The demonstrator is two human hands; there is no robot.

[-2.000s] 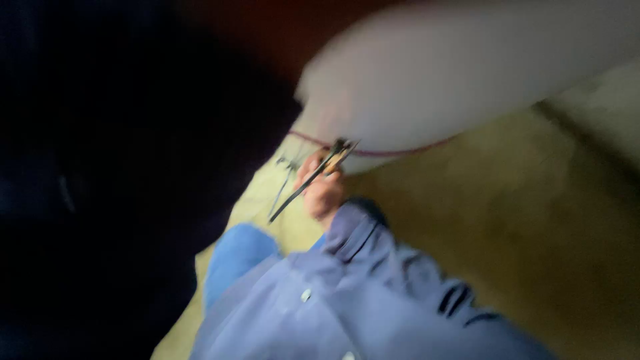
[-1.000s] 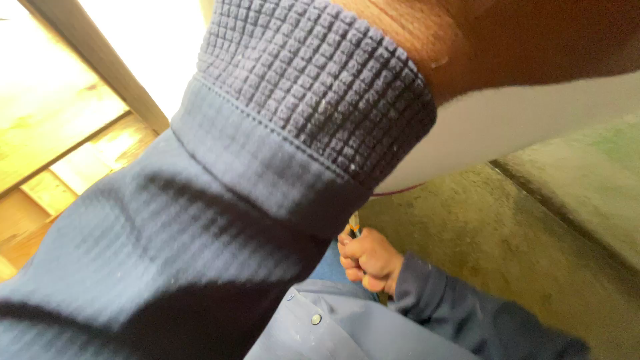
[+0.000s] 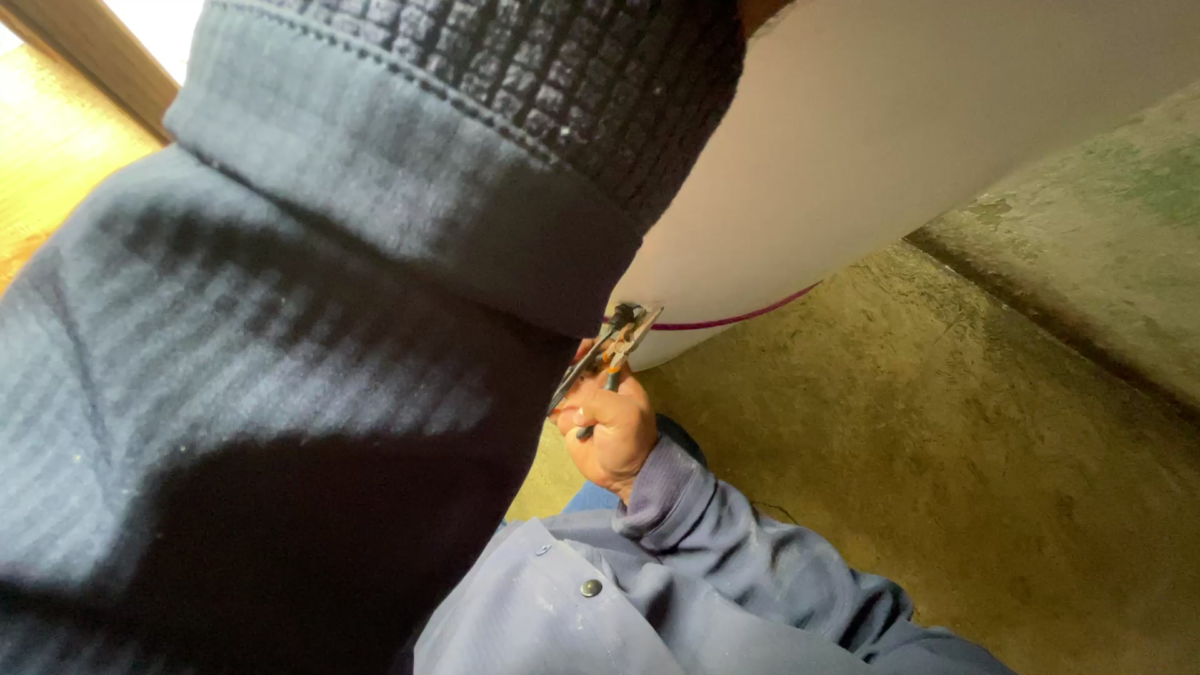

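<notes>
My right hand (image 3: 609, 427) is closed around pliers (image 3: 626, 349) with orange and dark handles, below the middle of the view. Beside their metal jaws is a small black fitting or clip (image 3: 624, 315), with a thin dark strip (image 3: 577, 373) running down from it; whether the jaws touch either one cannot be told. A magenta cord (image 3: 727, 320) curves along the lower part of a large, smooth white object (image 3: 844, 141). My left forearm sleeve fills the left foreground; only a little skin shows at its cuff, and the left hand is out of view.
Bare, stained concrete floor (image 3: 891, 403) lies below and to the right, crossed by a dark joint (image 3: 1059, 328). At the upper left are a wooden beam (image 3: 103, 66) and a brightly lit wooden surface (image 3: 56, 159).
My left sleeve has come across the foreground since the oldest frame, and its bare wrist has mostly left the view since one second ago. The pliers in my right hand now show more plainly.
</notes>
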